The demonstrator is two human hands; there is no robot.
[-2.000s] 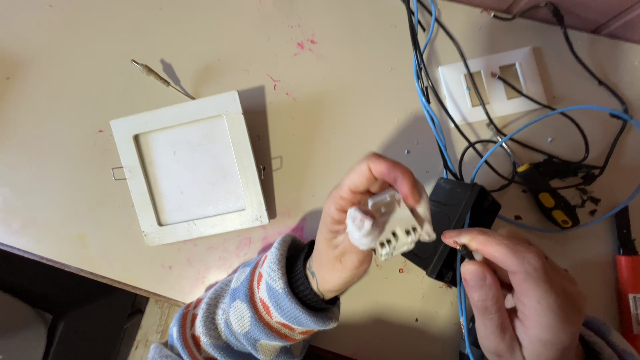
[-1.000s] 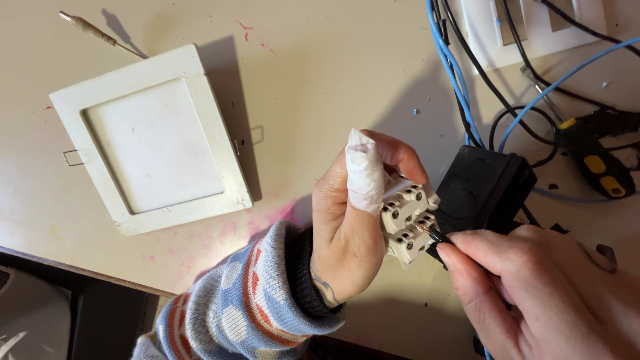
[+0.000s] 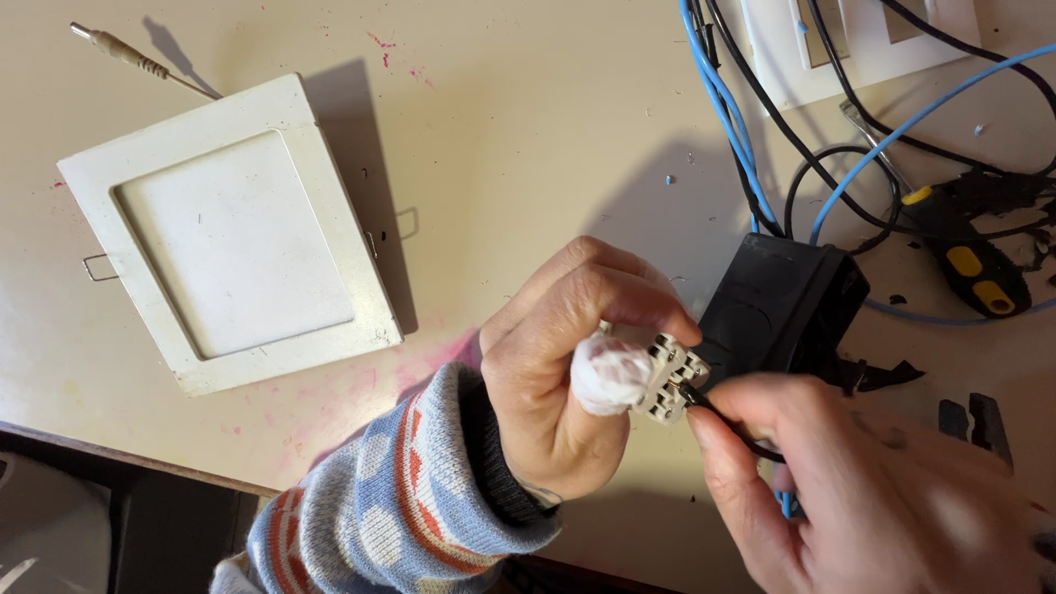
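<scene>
My left hand (image 3: 561,363), its thumb wrapped in white material (image 3: 609,375), holds a small off-white electrical module with screw terminals (image 3: 670,381). From the lower right, my right hand (image 3: 817,470) pinches a black wire (image 3: 697,399), whose bare copper end is at the module's terminals; how deep it sits I cannot tell. Just behind my hands lies a black plastic junction box (image 3: 767,305). Blue wires (image 3: 726,91) and black wires (image 3: 763,95) run up from the box. The part of the module under my left fingers is hidden.
A square white LED panel light (image 3: 363,272) with wire spring clips lies at left, its barrel-plug cable (image 3: 124,51) above it. At right are a black and yellow screwdriver (image 3: 961,256), a white wall plate (image 3: 784,74) and black scraps (image 3: 982,425). The table edge (image 3: 140,459) runs lower left.
The module has been turned in my left hand, and its terminal side now faces my right hand. The black wire's end has come up to the terminals. The view has shifted closer.
</scene>
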